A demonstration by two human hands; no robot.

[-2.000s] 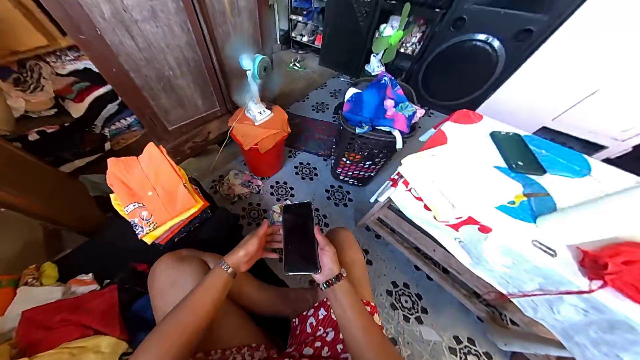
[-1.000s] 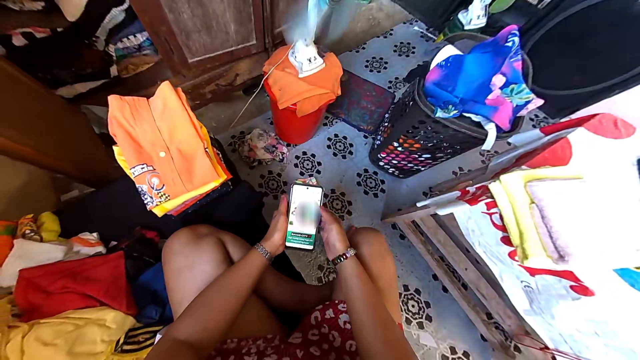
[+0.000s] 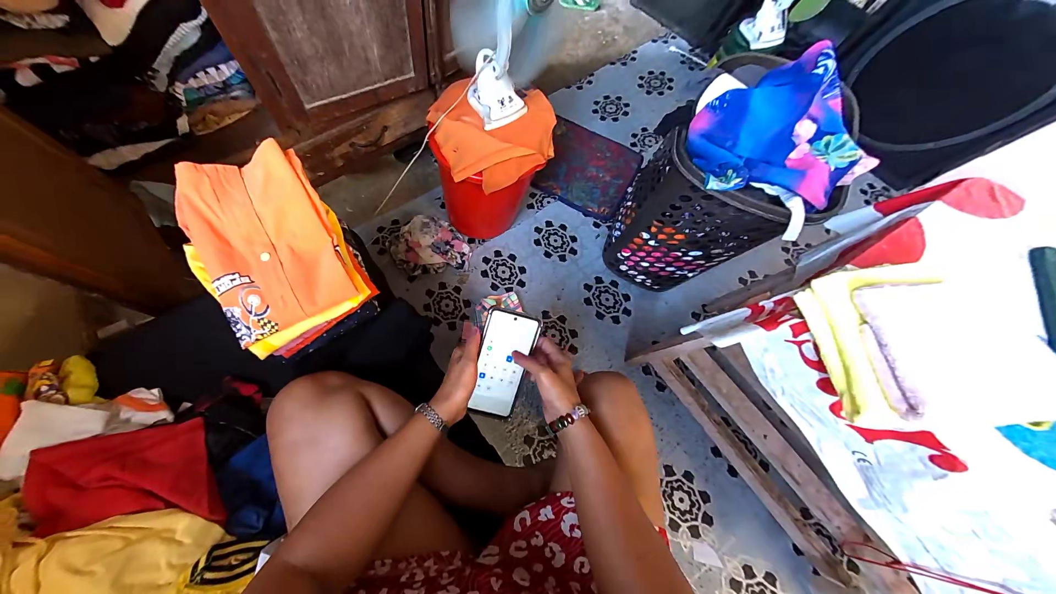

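Note:
A smartphone (image 3: 505, 363) with a lit white screen and a few small icons is held upright in front of my crossed legs. My left hand (image 3: 462, 375) grips its left edge, and a metal watch or bracelet circles that wrist. On the other side, my right hand (image 3: 551, 375) is at the phone's right edge, with its thumb over the screen; a beaded bracelet is on this wrist. Whether the right fingers support the back of the phone is hidden. A patterned cloth (image 3: 500, 305) lies on the floor just beyond the phone's top.
Folded shirts (image 3: 272, 239) are stacked at the left, above loose clothes (image 3: 124, 470). A red bucket (image 3: 487, 206) bears an orange cloth and a white clothes iron (image 3: 497, 99). Right of it stands a black laundry basket (image 3: 693, 214). A low wooden table (image 3: 726, 412) holds folded towels (image 3: 874, 346).
The phone's screen was dark, then showed a coloured page, and now shows a white page with icons. My right thumb has come over the screen. The view has shifted down and left.

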